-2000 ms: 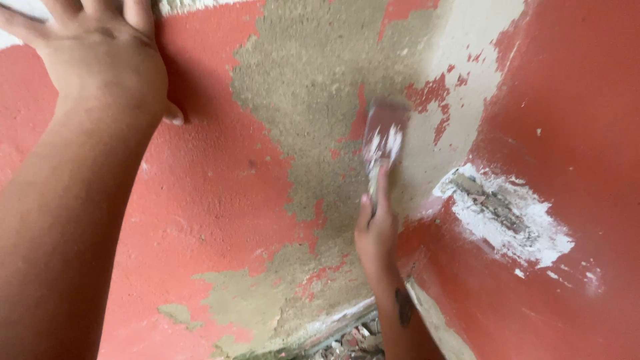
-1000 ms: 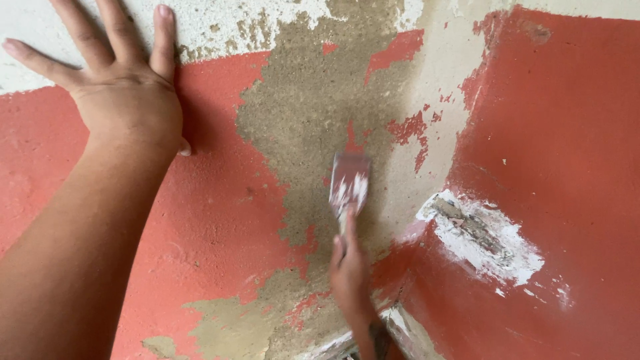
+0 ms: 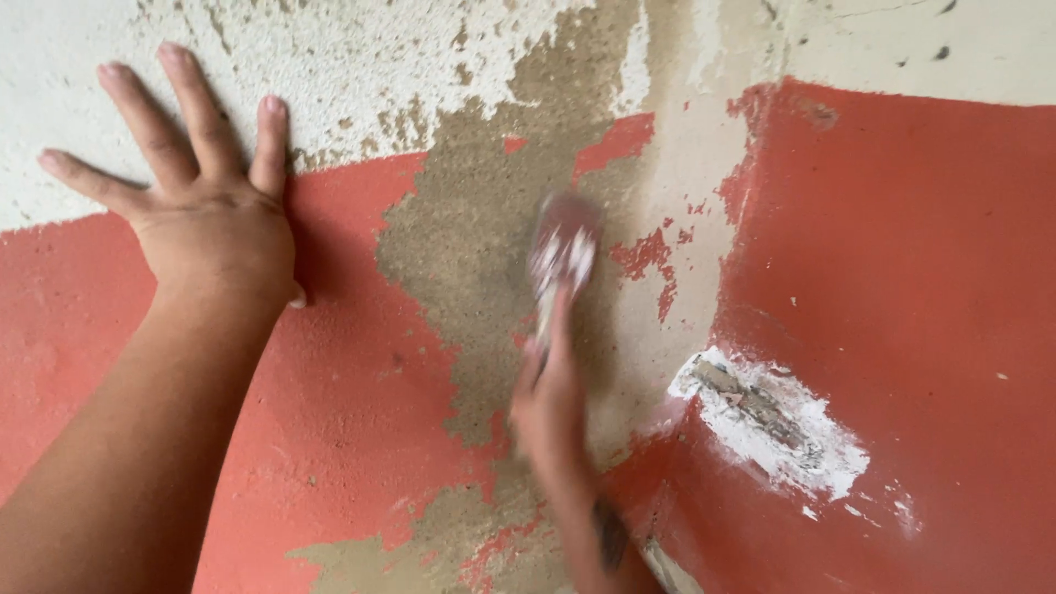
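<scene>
My left hand (image 3: 210, 206) lies flat with spread fingers on the wall, its fingertips on rough white paint and its palm over the red band. In my right hand (image 3: 553, 404) is the handle of a putty knife (image 3: 565, 247), blurred, with white smears on its blade. The blade is over a bare grey-brown plaster patch (image 3: 470, 247), where the red paint (image 3: 330, 388) is gone. Small red remnants (image 3: 648, 256) of paint show to the right of the blade.
The wall meets a second red wall (image 3: 891, 272) at an inner corner on the right. A rough gouge ringed with white filler (image 3: 833, 454) sits beside that corner. White paint (image 3: 396, 58) with flaked spots runs along the top.
The view has shifted up the wall, showing more of the white band. My right hand still holds the putty knife over the bare patch; my left hand remains on the wall.
</scene>
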